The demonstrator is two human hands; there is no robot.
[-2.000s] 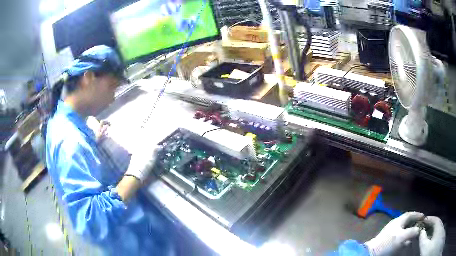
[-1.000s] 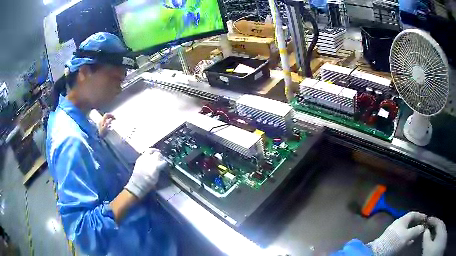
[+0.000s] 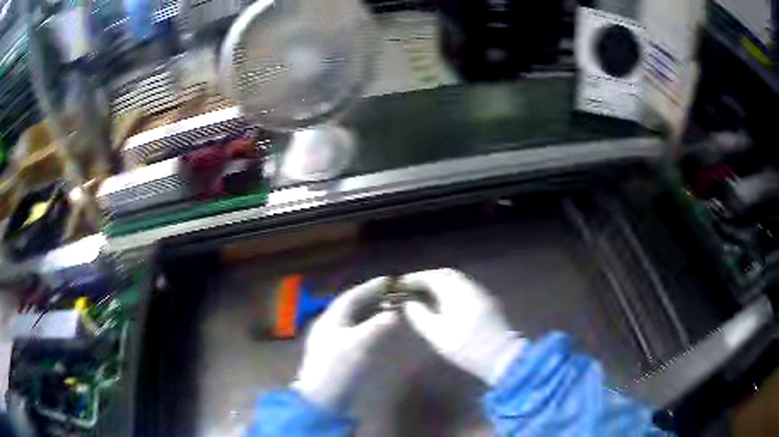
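My left hand (image 3: 346, 339) and my right hand (image 3: 457, 320), in white gloves with blue sleeves, meet at the fingertips near the middle of the view. Between them they pinch a tiny dark and metallic part (image 3: 394, 293). The view is blurred and its exact kind cannot be told. Both hands are above the grey line bed. The orange and blue scraper (image 3: 290, 305) lies on the bed just left of my left hand, not held.
A green circuit board (image 3: 68, 380) on a dark carrier is at the lower left. Behind the metal rail (image 3: 478, 168) stand a white fan (image 3: 299, 64), a board with heatsinks (image 3: 145, 185) and a white box with a black round opening (image 3: 608, 64). Another board shows at the right edge.
The view has swung right, so the other person and the screen are out of it. Both my hands now show fully near the centre, still pinching the small part together.
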